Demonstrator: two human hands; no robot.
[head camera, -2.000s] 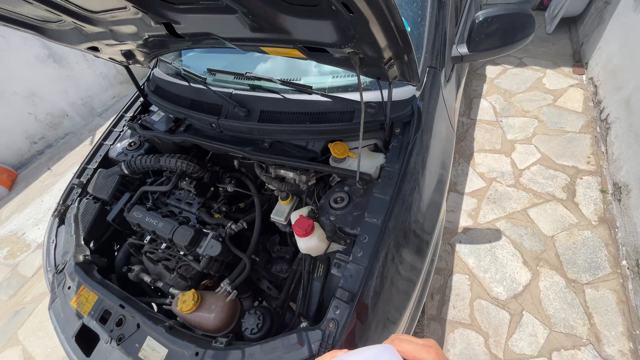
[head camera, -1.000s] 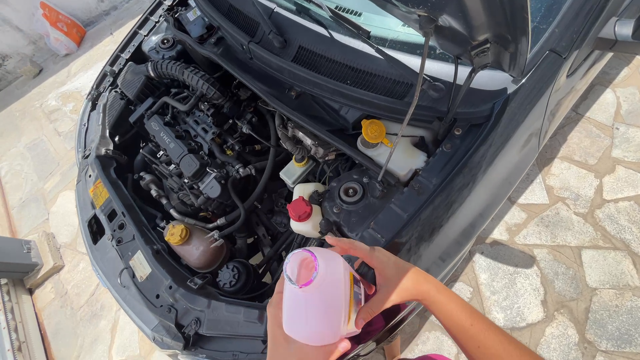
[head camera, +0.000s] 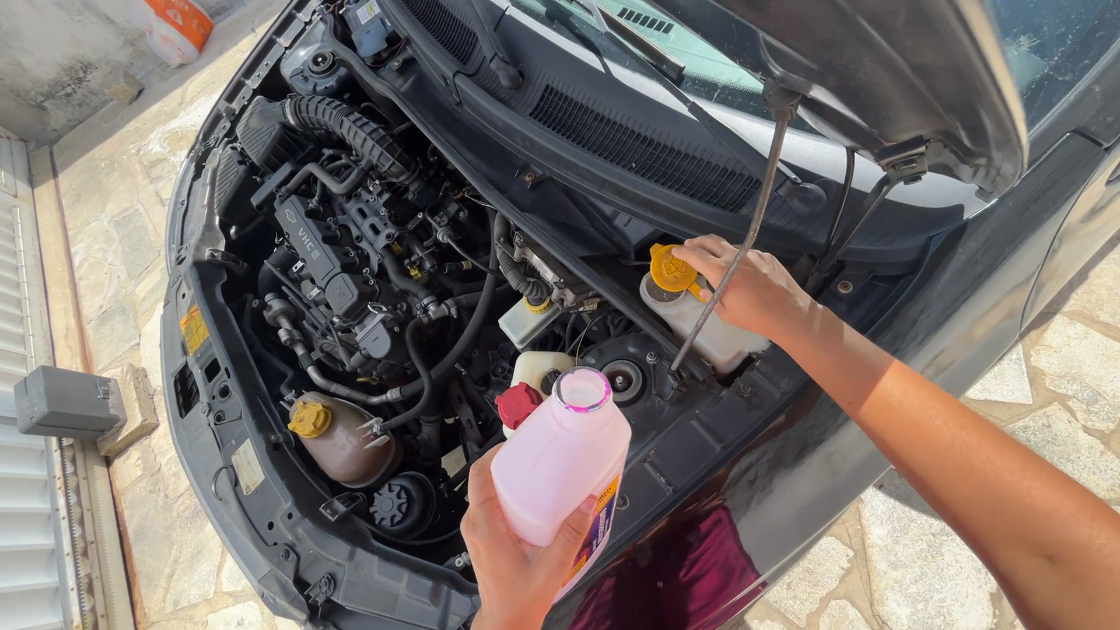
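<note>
My left hand (head camera: 525, 542) is wrapped round a pale pink plastic bottle (head camera: 569, 464), whose uncapped mouth points up toward me. My right hand (head camera: 744, 284) grips the yellow washer reservoir cap (head camera: 672, 269) by its edge. That cap is tilted up, and the neck of the translucent white washer reservoir (head camera: 700, 328) shows below it. In front of the right fingers passes the thin metal hood prop rod (head camera: 744, 236). Just left of the bottle sits a white reservoir with a red cap (head camera: 518, 405).
The engine (head camera: 324, 254) fills the middle of the bay. Near the front edge stands a brownish coolant tank (head camera: 346, 442) with a yellow cap. The raised hood (head camera: 875, 79) overhangs the upper right. A grey box (head camera: 70, 402) lies beyond the bumper at left.
My right hand has left the bottle and moved to the washer reservoir, where its yellow cap is now lifted. The bottle is now in my left hand alone.
</note>
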